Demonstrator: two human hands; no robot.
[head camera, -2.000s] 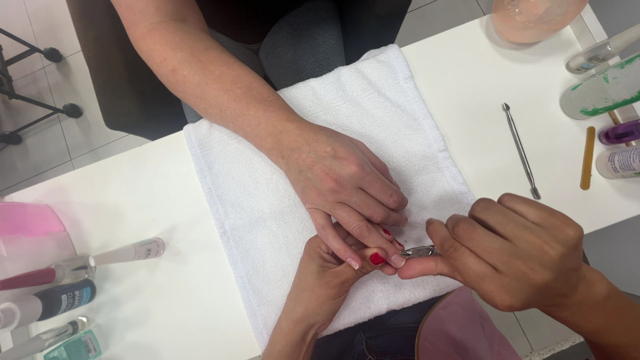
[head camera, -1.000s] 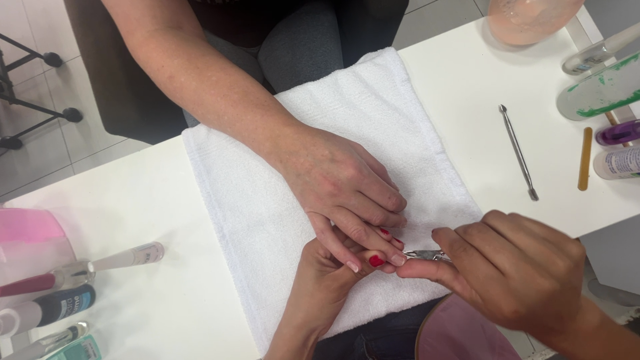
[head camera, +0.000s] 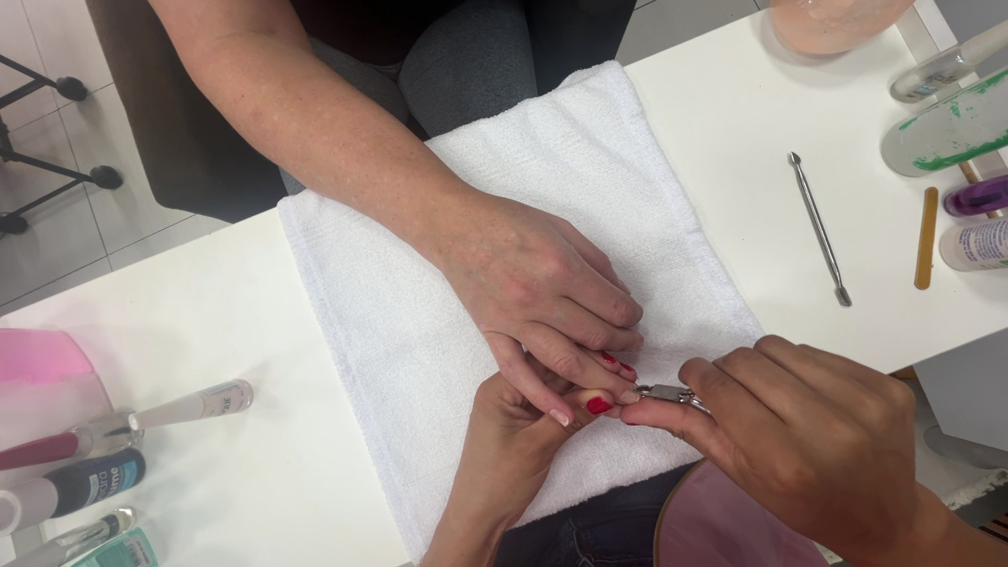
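The other person's hand (head camera: 543, 276) lies palm down over a folded white towel (head camera: 394, 315). My left hand (head camera: 524, 433), with red nails, reaches from below and holds one of that hand's fingers near its tip. In my right hand (head camera: 795, 433) are metal cuticle nippers (head camera: 669, 392), their jaws at the nail of the held finger. My right fingers cover most of the nipper handles. To the right of the towel, a metal cuticle pusher (head camera: 819, 228) rests on the white table (head camera: 756, 197).
A narrow emery board (head camera: 926, 238), a purple bottle (head camera: 978, 197) and a green-smeared clear container (head camera: 949, 126) are at the right. A peach-coloured bowl (head camera: 839, 20) sits at the back. At the left are a pink container (head camera: 47, 362), a white-capped polish bottle (head camera: 193, 403) and a dark bottle (head camera: 98, 479).
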